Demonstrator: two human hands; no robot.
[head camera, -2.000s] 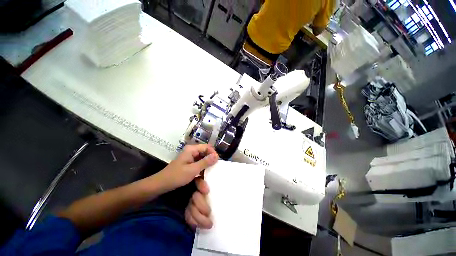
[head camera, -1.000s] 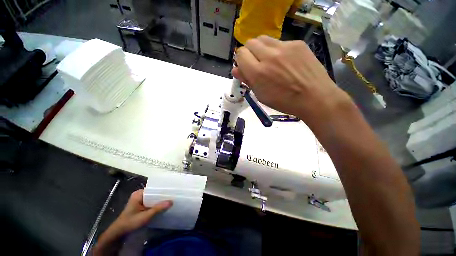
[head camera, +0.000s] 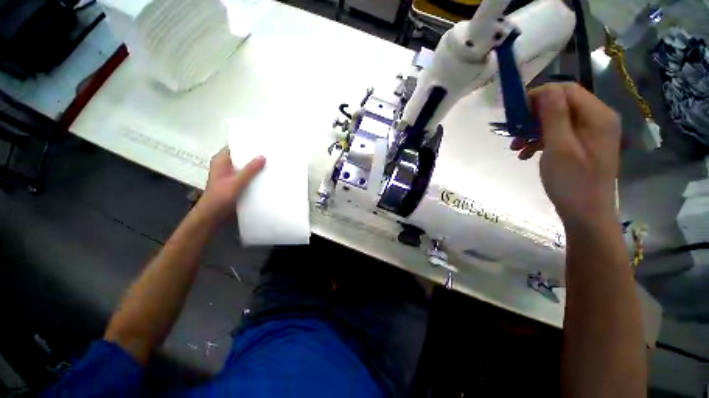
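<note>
My left hand grips a flat white cut piece by its left side, thumb on top, over the table's near edge left of the machine. The white sewing machine has a shiny metal needle area at its left end and a dark lever on its post. My right hand is behind the machine body, beside the lever's lower end. Its fingers are closed around a small metal tool, whose thin tips point left. The fingers hide the rest of the tool.
A tall stack of white pieces stands at the back left of the pale table. A red strip lies along the table's left edge. A black machine is at far left. A grey bundle lies on the floor at right.
My right hand has come down from the post top to the small tool behind the machine. My left hand and the cut piece show higher, now over the table edge. The view has shifted.
</note>
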